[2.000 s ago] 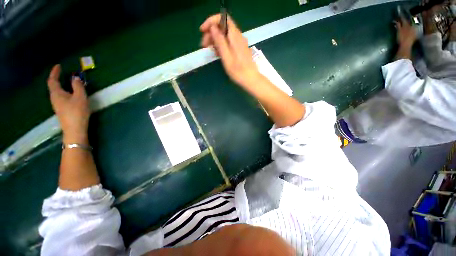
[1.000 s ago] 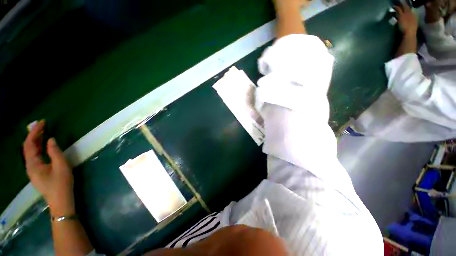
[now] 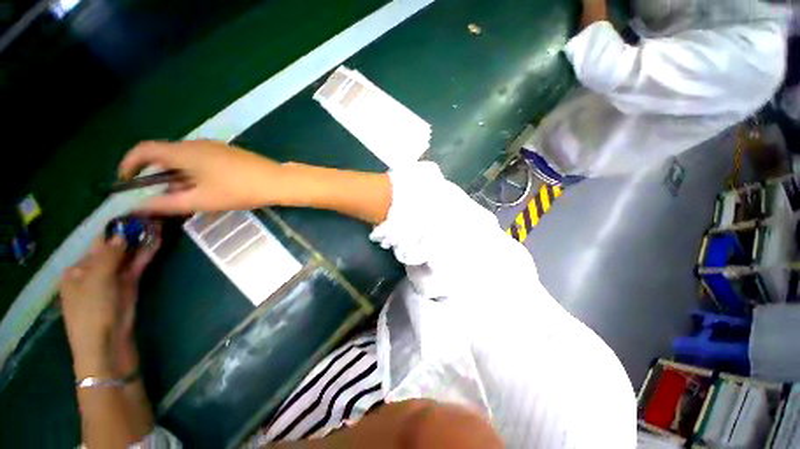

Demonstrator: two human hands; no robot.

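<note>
My left hand (image 3: 98,289) is at the left, over the conveyor edge rail, and holds a watch case (image 3: 132,231) with a dark rim and blue inside between its fingers. My right hand (image 3: 197,178) is just above and beyond it, gripping dark tweezers (image 3: 145,181) that point left. The tweezer tip is not clear against the dark belt. A white sticker sheet (image 3: 267,274) with greyish bands at its far end lies on the worktop, its far end close to my right hand. A second such sheet (image 3: 386,125) lies farther right.
The pale conveyor edge rail (image 3: 289,86) curves between the dark green belt (image 3: 175,79) and worktop (image 3: 338,307). Another watch unit with a yellow battery (image 3: 29,209) sits on the belt at far left. A person in a white smock (image 3: 667,79) is at upper right. Crates (image 3: 728,263) stand at right.
My right hand has come back from the upper right to beside my left hand. My left hand now holds a watch case over the rail. The view has shifted.
</note>
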